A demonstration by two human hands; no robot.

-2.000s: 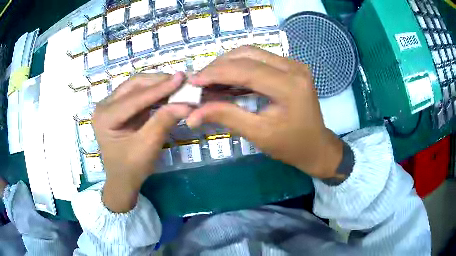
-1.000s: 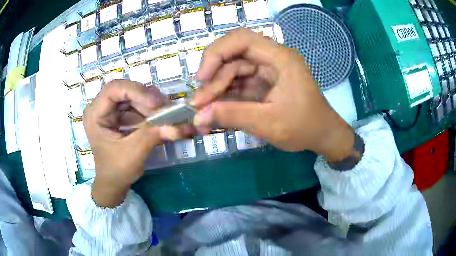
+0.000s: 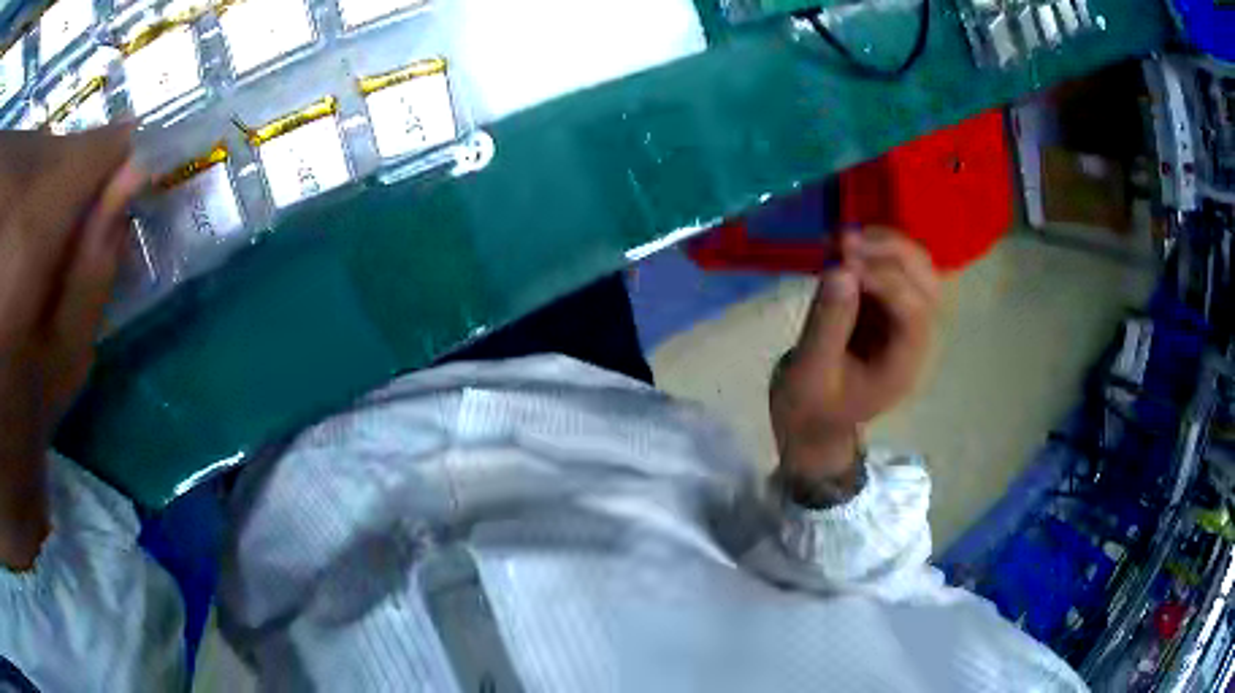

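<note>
The clear cell tray (image 3: 268, 87) is at the upper left, with white-labelled pouch cells (image 3: 301, 159) in its pockets and amber tape along their upper edges. My left hand (image 3: 57, 257) is at the left edge, partly cut off and blurred, over the tray's near corner; whether it holds a cell cannot be told. My right hand (image 3: 867, 325) is past the bench's front edge, by the near side of the red bin (image 3: 941, 190). Its thumb and forefinger are pinched together; whether a small scrap is between them is too blurred to tell.
The tray lies on a white board (image 3: 582, 48) over the green mat (image 3: 542, 176). A black cable (image 3: 880, 61) and part of a second cell tray (image 3: 1036, 27) are at the top. Blue items (image 3: 1050, 575) and cluttered racks stand at the lower right, beyond the floor.
The view has swung right and down. My hands, together before on a small flat cell, are now far apart. My right hand has moved off the bench to the red bin.
</note>
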